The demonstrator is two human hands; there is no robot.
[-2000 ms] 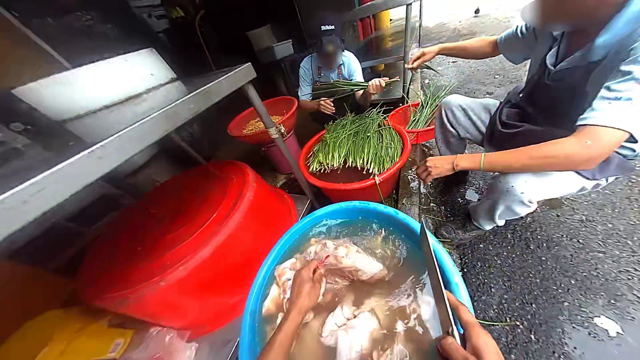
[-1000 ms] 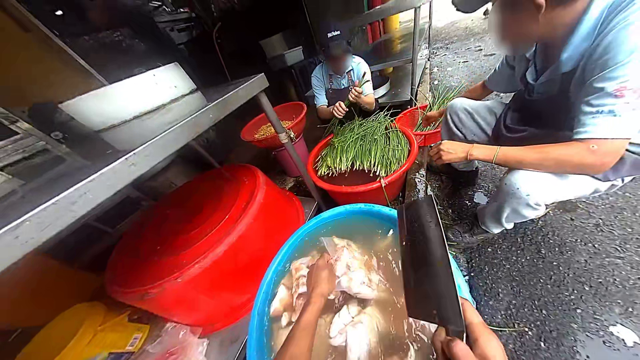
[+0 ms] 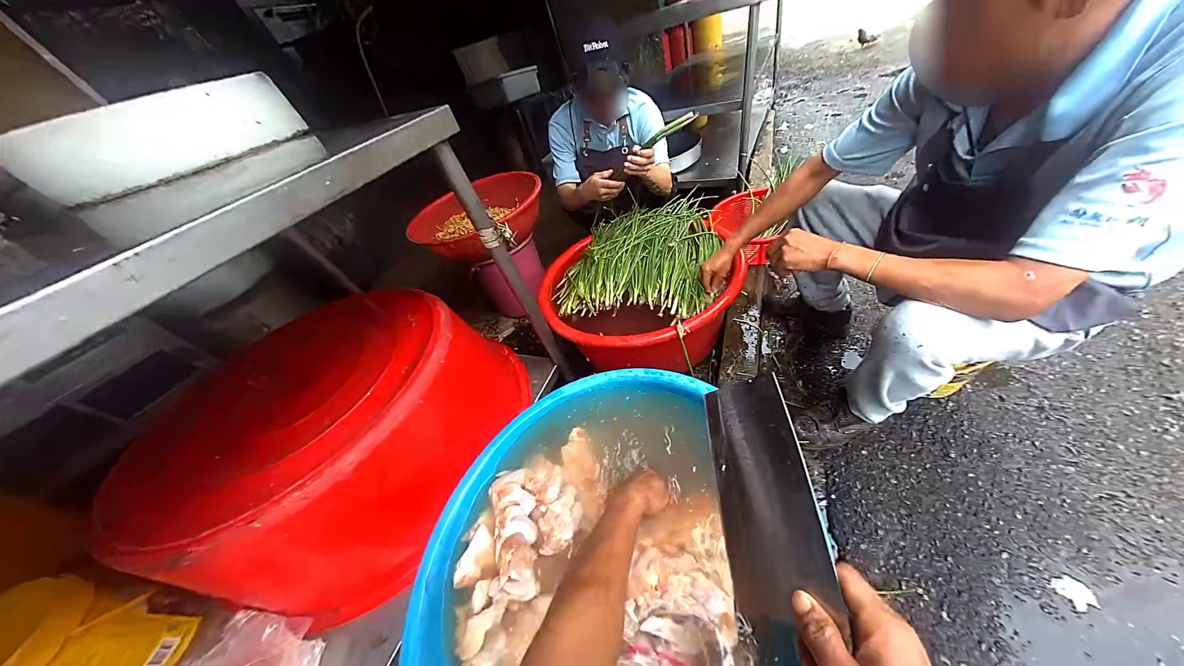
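A round blue plastic tub (image 3: 427, 564) holds cloudy water and pieces of raw meat (image 3: 523, 518). My left hand (image 3: 641, 495) reaches into the water among the pieces; its fingers are under the surface, so whether they grip anything is hidden. At the tub's right rim my right hand (image 3: 856, 624) is closed on the lower end of a cleaver (image 3: 772, 499). The dark, broad blade points up and away from me, over the tub's right side.
Beyond the tub, a red basin (image 3: 638, 347) holds green stalks (image 3: 647, 259), with a co-worker's hand in it. Another person behind it holds stalks. A large red tub (image 3: 305, 462) and a metal table (image 3: 277, 194) stand left. Wet asphalt (image 3: 1017, 481) lies right.
My left hand has moved deeper into the water, toward the tub's middle. The cleaver now shows its broad side, after an edge-on look at first. The co-worker on the right has reached into the red basin.
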